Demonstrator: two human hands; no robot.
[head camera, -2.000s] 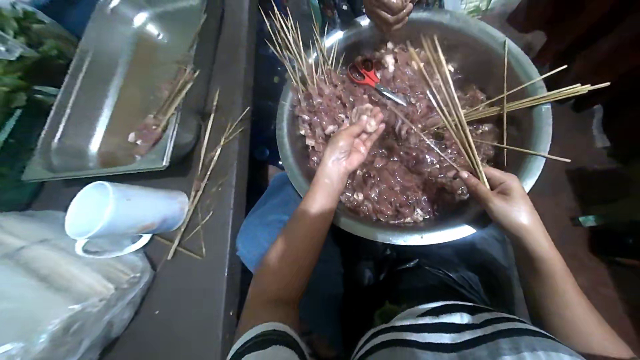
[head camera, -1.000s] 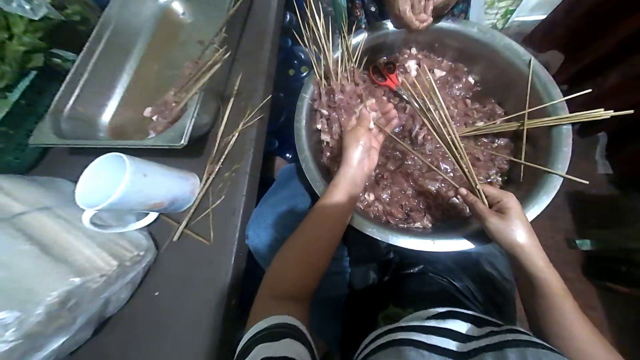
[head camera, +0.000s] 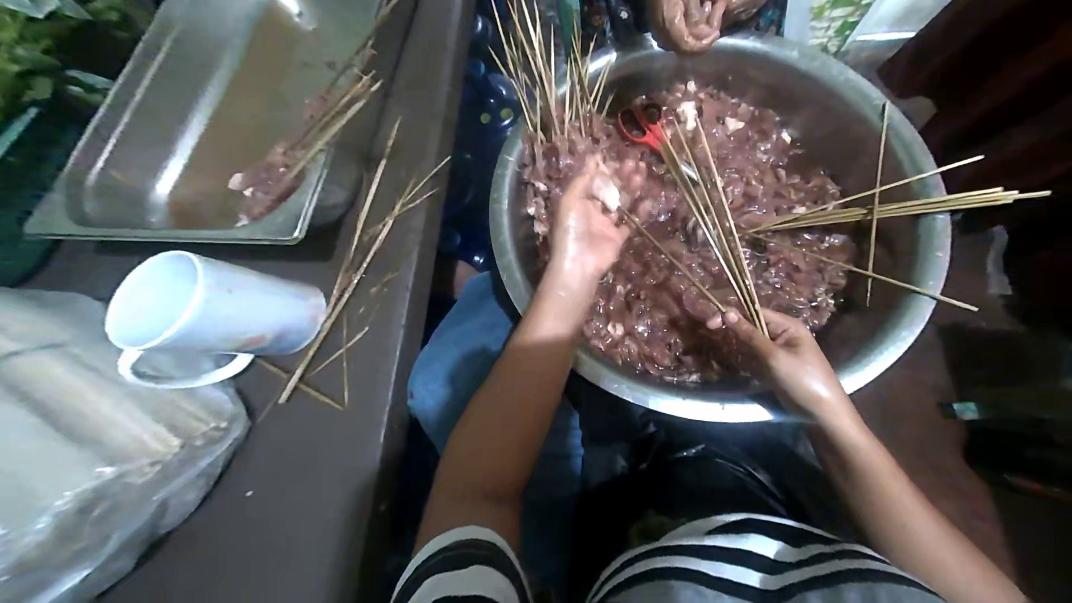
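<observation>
A wide metal basin (head camera: 909, 335) holds a heap of raw meat pieces (head camera: 662, 310). Over its left part my left hand (head camera: 590, 218) holds a pale piece of meat (head camera: 606, 194) in its fingers. The tip of a bamboo skewer (head camera: 678, 264) meets that piece. My right hand (head camera: 779, 352) grips this skewer between thumb and finger, along with a bunch of bare skewers (head camera: 720, 222) fanned upward. Red-handled scissors (head camera: 643, 126) lie on the meat behind. More skewers (head camera: 913, 203) rest across the basin's right side, and several loaded skewers (head camera: 557, 92) stand at its left edge.
Another person's hands (head camera: 691, 21) are at the basin's far rim. On the table (head camera: 276, 494) at left are a metal tray (head camera: 180, 230) with meat on skewers, a white plastic mug (head camera: 243, 310) on its side, loose skewers (head camera: 368, 260) and a clear plastic bag (head camera: 75, 419).
The fingers of my left hand have shifted around the pale piece of meat at the skewer's tip. My right hand keeps its hold on the skewers. The view has shifted slightly.
</observation>
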